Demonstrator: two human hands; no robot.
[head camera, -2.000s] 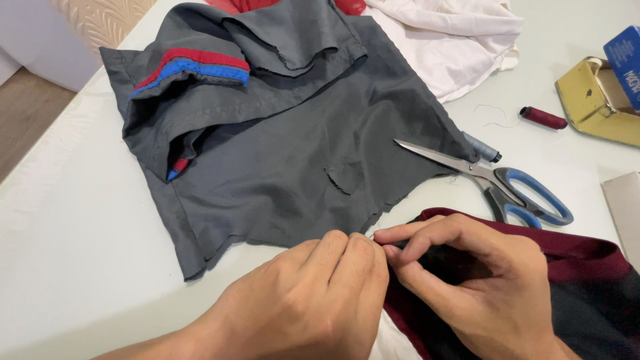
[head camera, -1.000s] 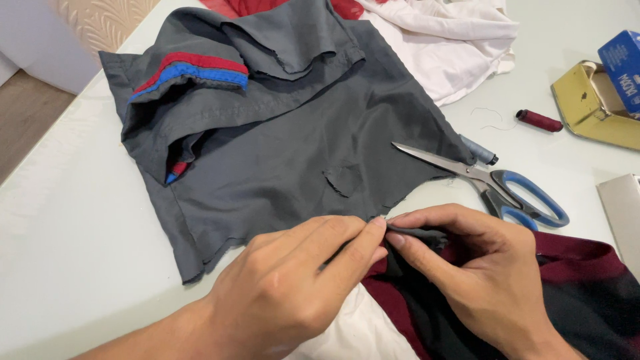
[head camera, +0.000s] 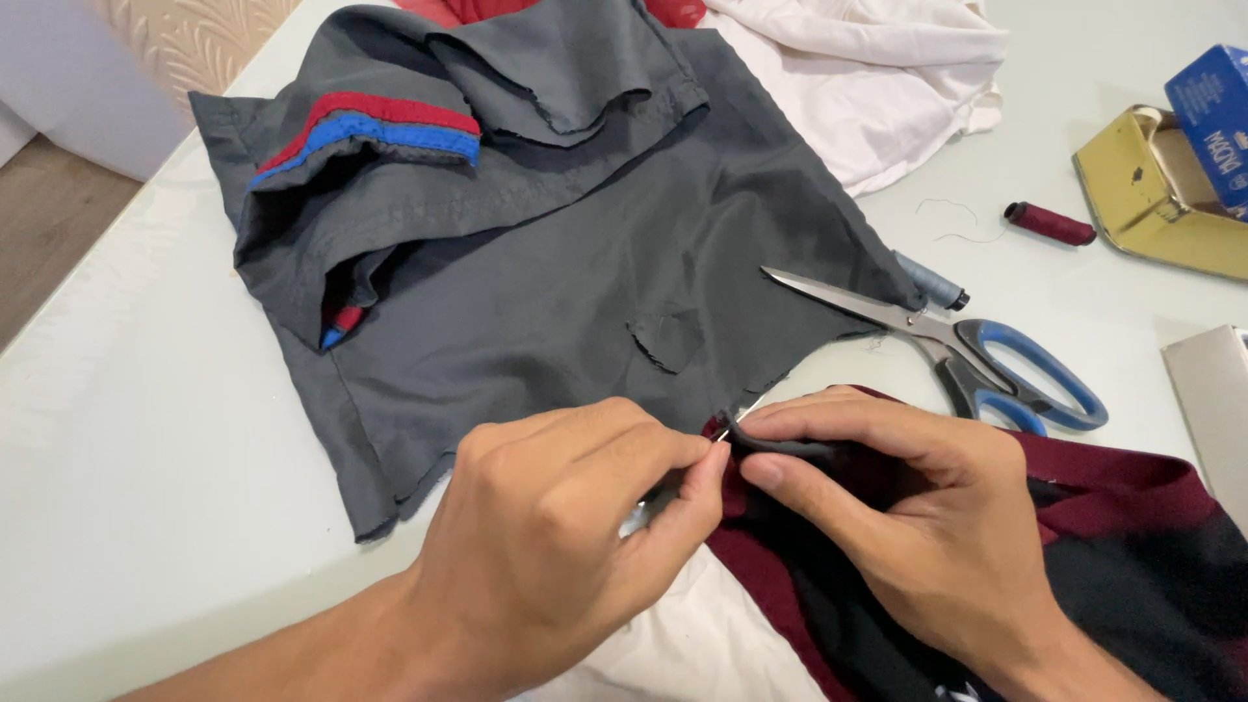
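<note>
My left hand (head camera: 575, 526) pinches a thin sewing needle (head camera: 749, 409) between thumb and forefinger. The needle passes by a small fold of dark fabric at the edge of a black and maroon garment (head camera: 1121, 487). My right hand (head camera: 907, 507) grips that fold between thumb and fingers, close to the left fingertips. Beyond both hands lies a dark grey cloth (head camera: 546, 292) with red and blue trim and a small torn flap. Scissors (head camera: 936, 341) with blue and black handles rest partly on it, their blades nearly together. White fabric (head camera: 702, 634) shows beneath my hands.
A maroon thread spool (head camera: 1050, 223) with loose thread and a grey-blue spool (head camera: 931, 281) lie at the right. A yellow tin (head camera: 1136, 195) holds a blue box (head camera: 1214, 127). White cloth (head camera: 858, 88) and red fabric (head camera: 673, 12) lie at the back; a pale box (head camera: 1214, 400) stands at the right edge.
The needle now shows plainly between my fingertips. My left fingers have drawn slightly away from the right ones. The scissors and spools have stayed in place.
</note>
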